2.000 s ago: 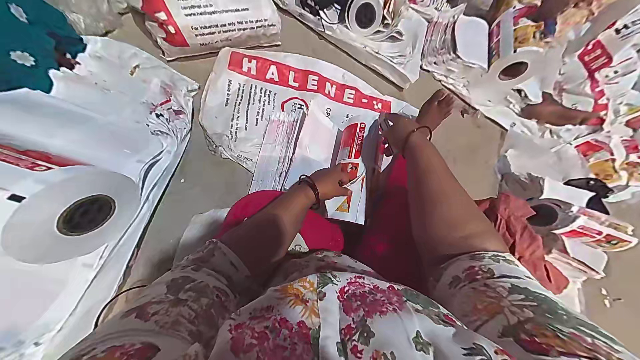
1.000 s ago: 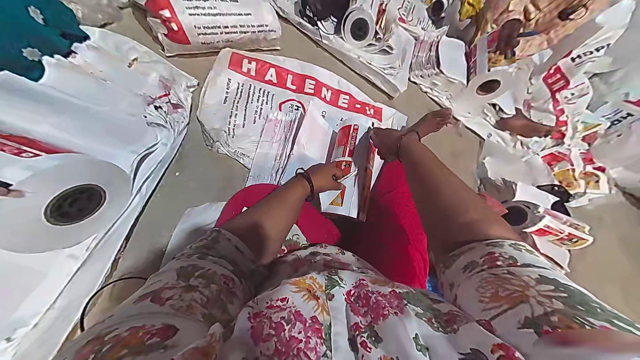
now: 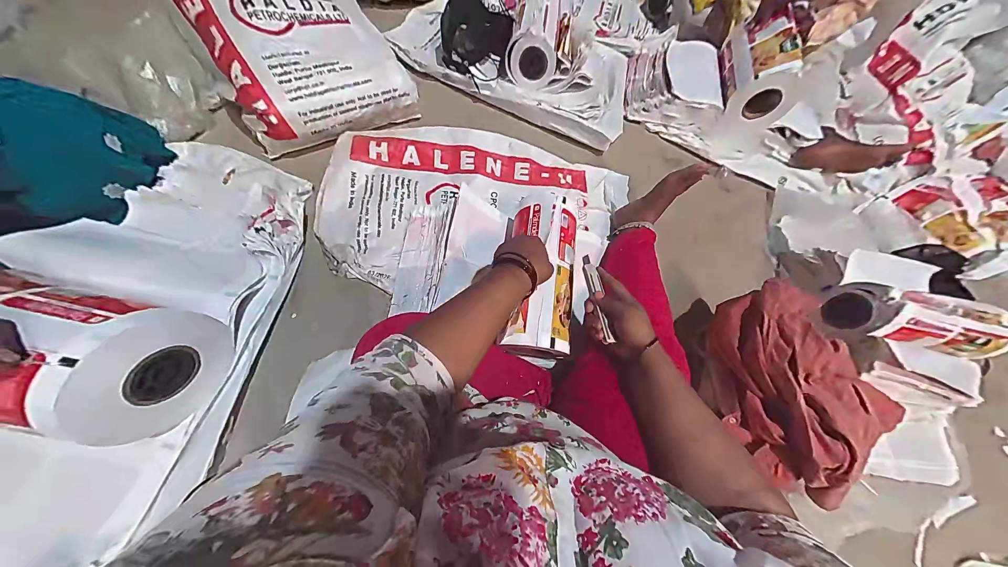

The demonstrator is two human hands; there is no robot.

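Note:
My left hand point(image 3: 524, 260) rests on a roll of printed plastic packaging film point(image 3: 551, 295) that lies lengthwise across my lap; whether its fingers grip the film is hard to tell. My right hand point(image 3: 622, 315), just right of the roll, holds a slim cutter knife point(image 3: 597, 299) that points up and away from me. Left of the roll, a stack of clear and white film sheets point(image 3: 425, 256) lies on a flattened white woven sack with a red band point(image 3: 465, 157).
A large film roll point(image 3: 130, 378) lies on white sheeting at the left, with part of another person's hand at the frame's edge. Another sack point(image 3: 315, 71) lies ahead. A rust-coloured cloth point(image 3: 795, 386) and a film roll point(image 3: 850, 309) are at the right. Further rolls lie beyond.
My right hand has moved back toward me from the roll's far right side and now shows the cutter knife. My left hand has moved onto the top of the roll.

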